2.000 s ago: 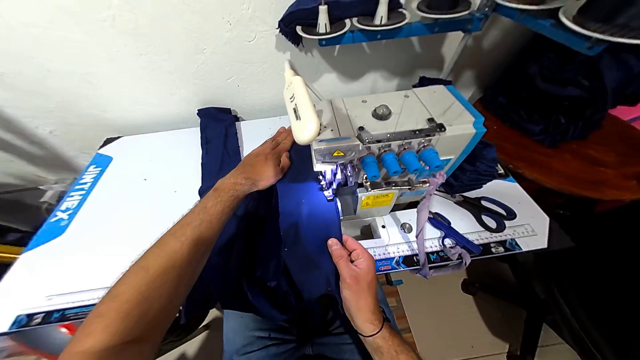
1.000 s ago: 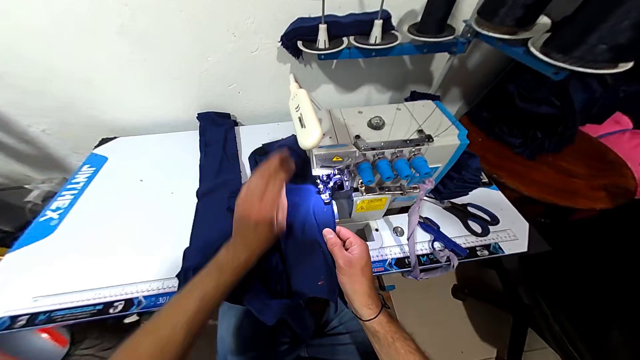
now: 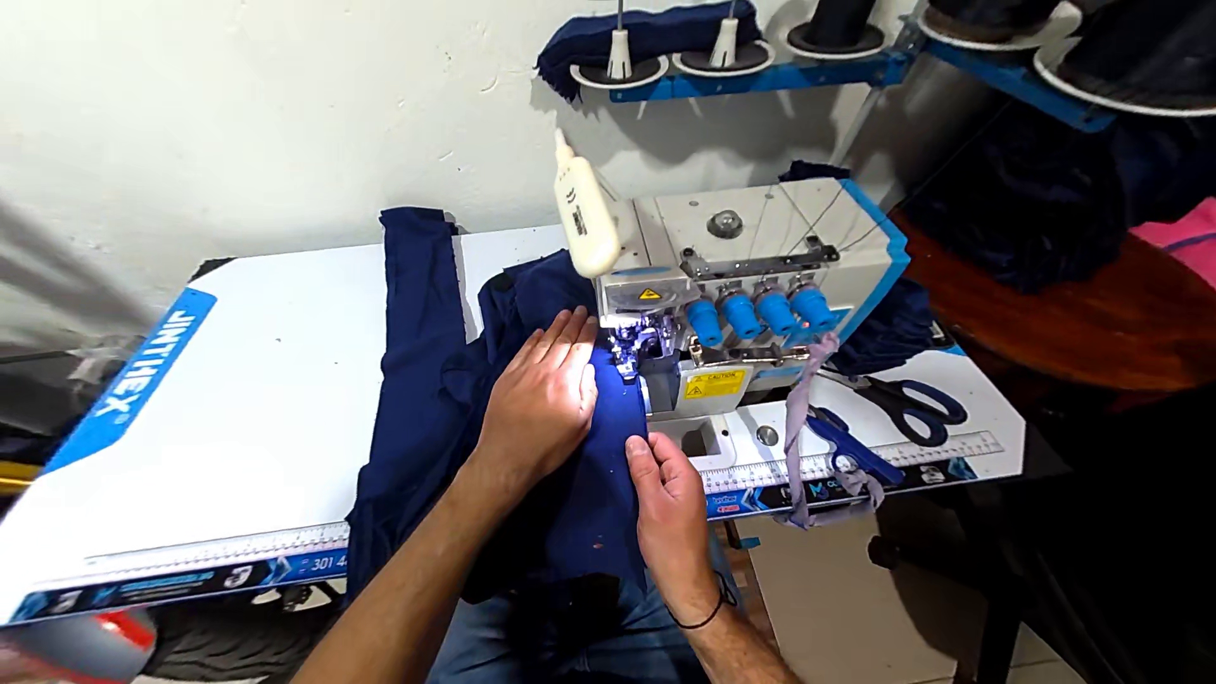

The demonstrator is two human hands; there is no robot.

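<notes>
Navy blue fabric (image 3: 598,494) runs under the lit presser foot area (image 3: 629,351) of a white and blue overlock sewing machine (image 3: 760,237) and hangs over the table's front edge. My left hand (image 3: 546,399) lies flat on the fabric, just left of the needle area, its fingers pointing toward the back. Nearer the front, my right hand (image 3: 670,503) pinches the fabric's right edge between thumb and fingers. Another long navy piece (image 3: 413,351) lies across the table to the left of my left hand.
Black-handled scissors (image 3: 912,408), a blue-handled tool (image 3: 850,446) and a lilac fabric strip (image 3: 801,427) are right of the machine. A cream lamp (image 3: 584,218) stands at its left. Thread stands (image 3: 760,76) are above. Dark fabric (image 3: 1016,209) rests on a round wooden surface (image 3: 1064,323).
My left hand has come forward from beside the machine's back left and now rests flat near the needle area. My right hand stays at the fabric's right edge.
</notes>
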